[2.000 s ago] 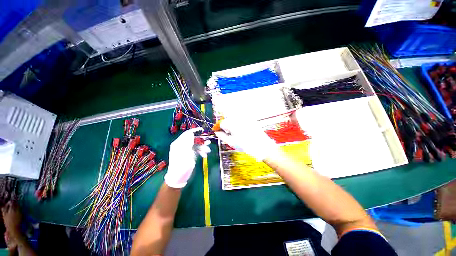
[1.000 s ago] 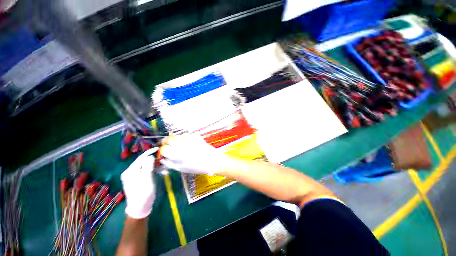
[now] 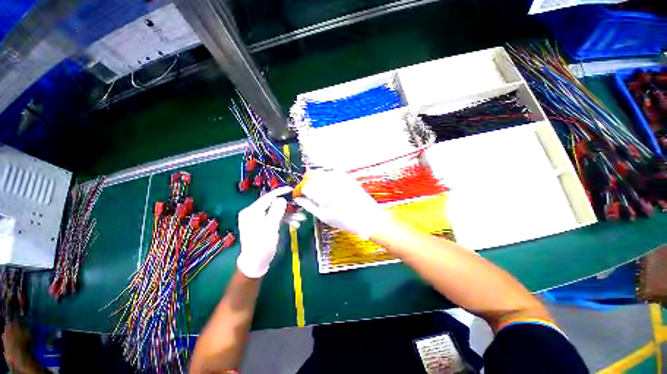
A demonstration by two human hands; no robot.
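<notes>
My left hand [image 3: 259, 232], in a white glove, is just left of the yellow line, its fingers closed on a small connector housing mostly hidden by the fingertips. My right hand [image 3: 340, 204], gloved with an orange cover on a fingertip, meets it from the right, fingertips pinched together at the housing. Thin wires show above the fingertips; which of them the right hand holds is hard to tell. The wire tray [image 3: 578, 186] lies under my right hand and forearm, with blue wires [image 3: 351, 106], black wires [image 3: 479, 117], red wires [image 3: 402, 184] and yellow wires [image 3: 351, 247].
A harness pile [image 3: 172, 252] with red connectors lies left. A small harness bunch [image 3: 256, 157] lies by the metal post [image 3: 238, 69]. Another harness pile [image 3: 611, 172] and a blue connector bin [image 3: 635, 109] are right. A white vented machine [image 3: 29, 208] and another person's hand [image 3: 16, 347] are far left.
The view swung right and then back left. Both hands stay together at the housing beside the tray. The piles and tray look unmoved.
</notes>
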